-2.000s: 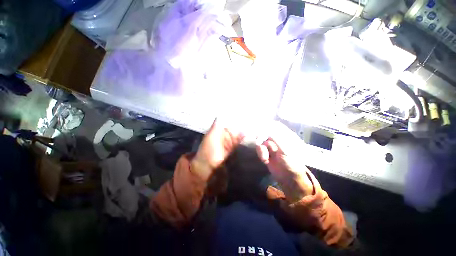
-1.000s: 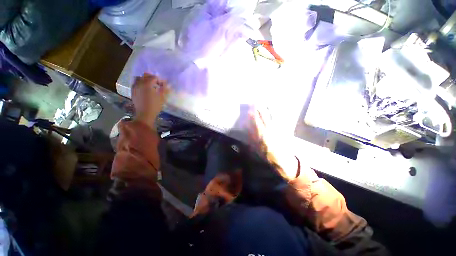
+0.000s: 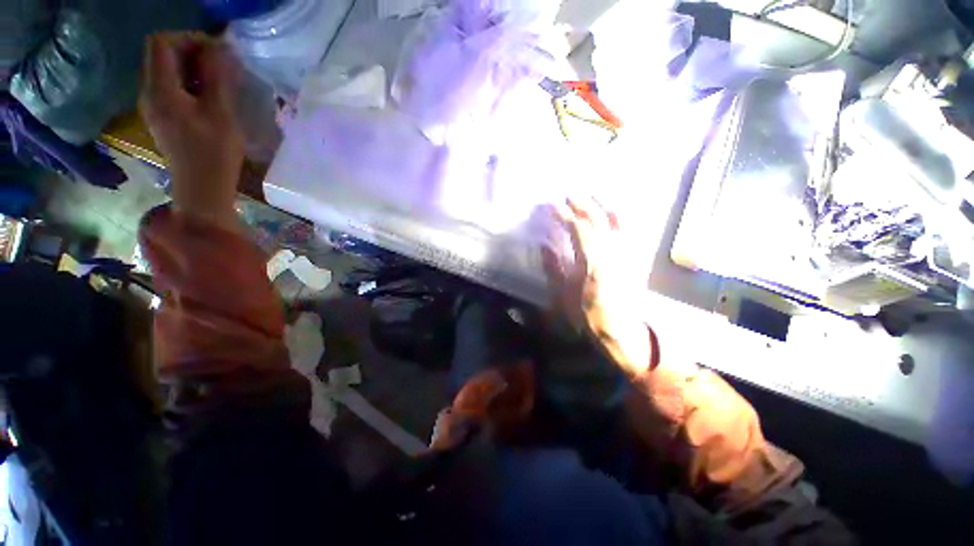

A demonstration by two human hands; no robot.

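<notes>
My left hand is raised at the upper left, over the brown box, with its fingers curled. Whether it pinches anything is unclear; a dim translucent patch shows beside it. My right hand is at the table's front edge in strong glare. A pale lilac fabric piece shows at its fingers, but the grip is washed out. A puffy lilac fabric heap lies at the back left of the table.
Snips with red-orange and yellow handles lie right of the heap. The overlock machine stands at the right. The white table edge crosses the middle. The brown box is partly hidden by my left arm. White scraps lie below the table.
My left hand has moved from the lap area over the table's left end, then farther up and left. My right hand stays near the front edge. Less lilac fabric shows at the table's left end.
</notes>
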